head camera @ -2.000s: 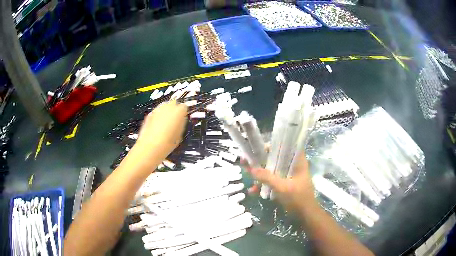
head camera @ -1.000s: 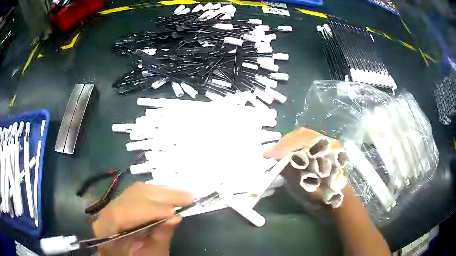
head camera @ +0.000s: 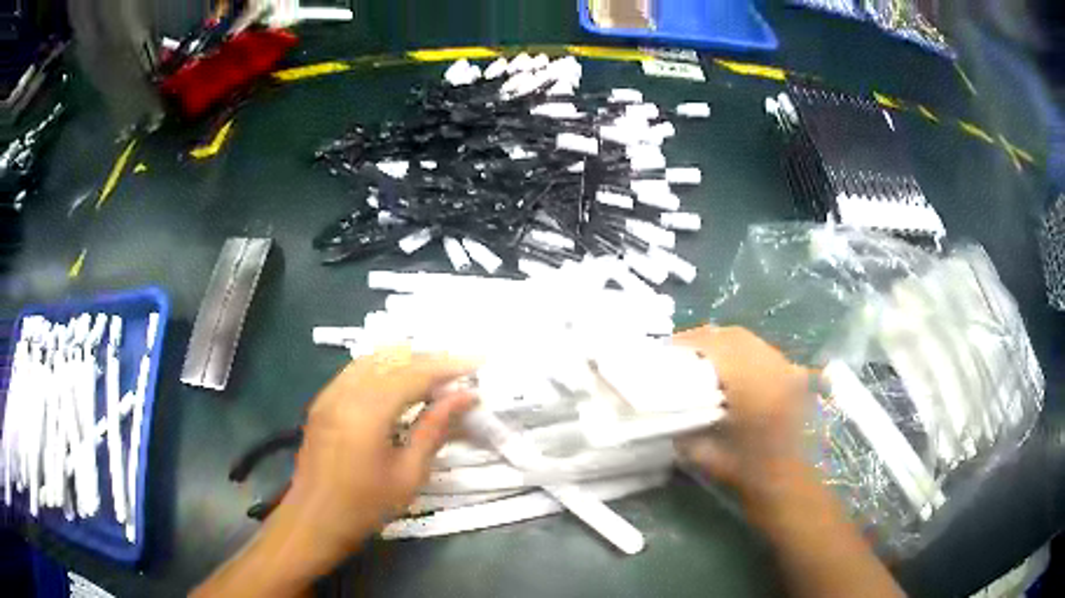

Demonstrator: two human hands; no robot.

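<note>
My right hand [head camera: 747, 403] is closed around the right end of a bunch of white sleeves [head camera: 654, 391], held low and nearly level over the front of the white rod pile [head camera: 456, 306]. My left hand [head camera: 374, 426] is at the left end of the bunch, fingers bent near the sleeves; blur hides whether it grips anything. One white rod [head camera: 596, 520] slants out towards me between the hands. Behind the pile lies a tangled heap of black inner parts [head camera: 491, 175] with white ends.
A small blue tray [head camera: 152, 409] of white rods and a grooved metal block [head camera: 228, 313] are at left. Dark plier handles [head camera: 266, 450] show beside my left hand. A clear bag [head camera: 771, 263] of sleeves, stacked black parts [head camera: 858, 158], a red holder [head camera: 228, 72] and a far blue tray [head camera: 712, 21] surround the work.
The sleeve bunch has turned from open ends facing me to nearly level. My left hand has moved in to it from lower left; the black part it held no longer shows clearly.
</note>
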